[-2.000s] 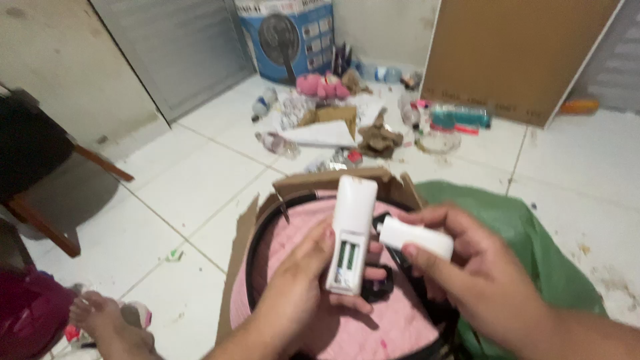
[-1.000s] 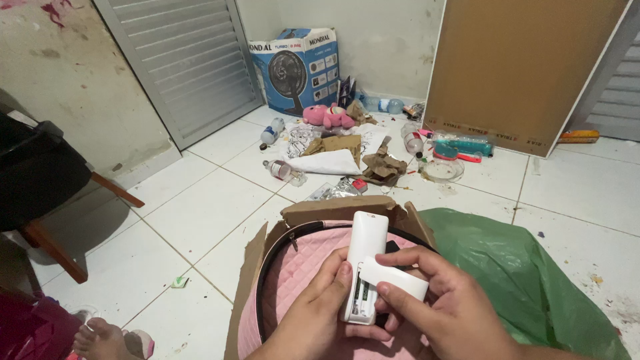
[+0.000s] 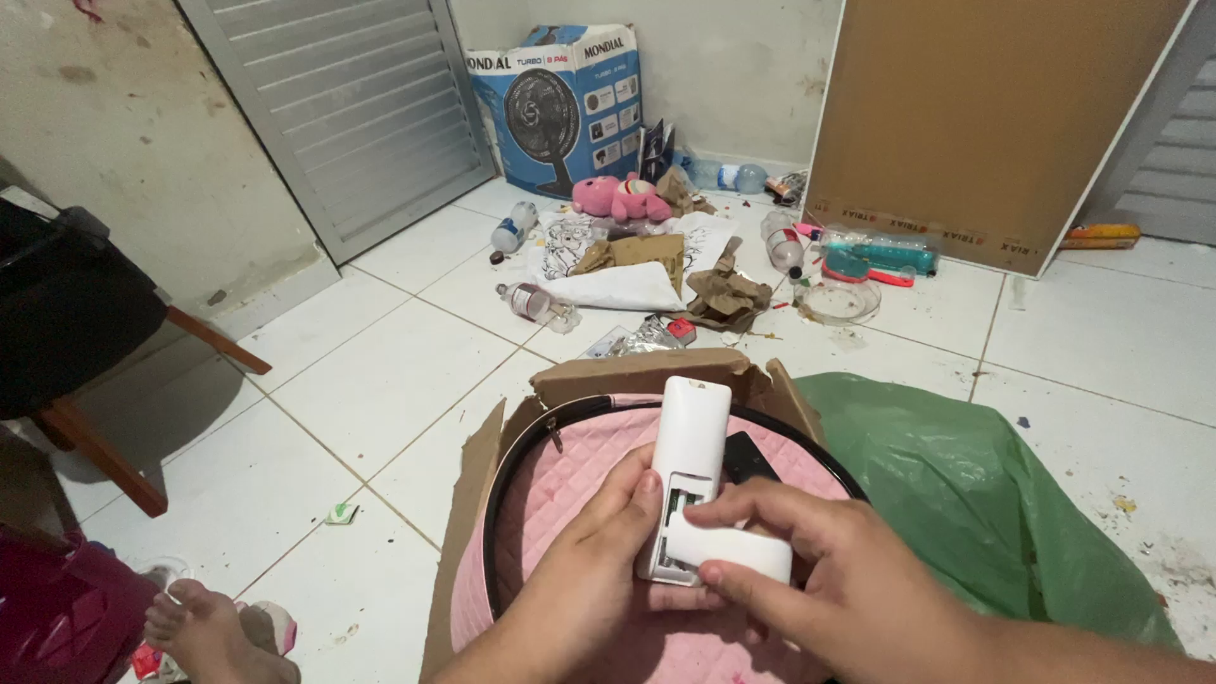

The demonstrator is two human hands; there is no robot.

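Note:
My left hand (image 3: 608, 541) holds a white remote control (image 3: 693, 427) upright, its back toward me and its battery compartment uncovered. Between the thumb and forefinger of my right hand (image 3: 817, 560) is a white plastic cover (image 3: 736, 553), lying across the lower part of the compartment. Part of the compartment's inside shows; whether batteries sit in it I cannot tell. Beneath both hands lies a pink quilted case (image 3: 560, 484) with a black rim, inside a torn cardboard box (image 3: 641, 372). A dark flat object (image 3: 749, 458) rests on the case, partly hidden behind the remote and my right hand.
A green plastic bag (image 3: 950, 475) lies right of the box. Ahead are a fan carton (image 3: 570, 114), a pink plush toy (image 3: 622, 198), plastic bottles (image 3: 516, 226), crumpled paper and a large cardboard panel (image 3: 969, 114). A chair (image 3: 76, 313) stands left, above a bare foot (image 3: 209, 632).
The white cover, held apart to the right of the remote two seconds ago, now lies against its back over the compartment's lower part. My right hand has moved left with it.

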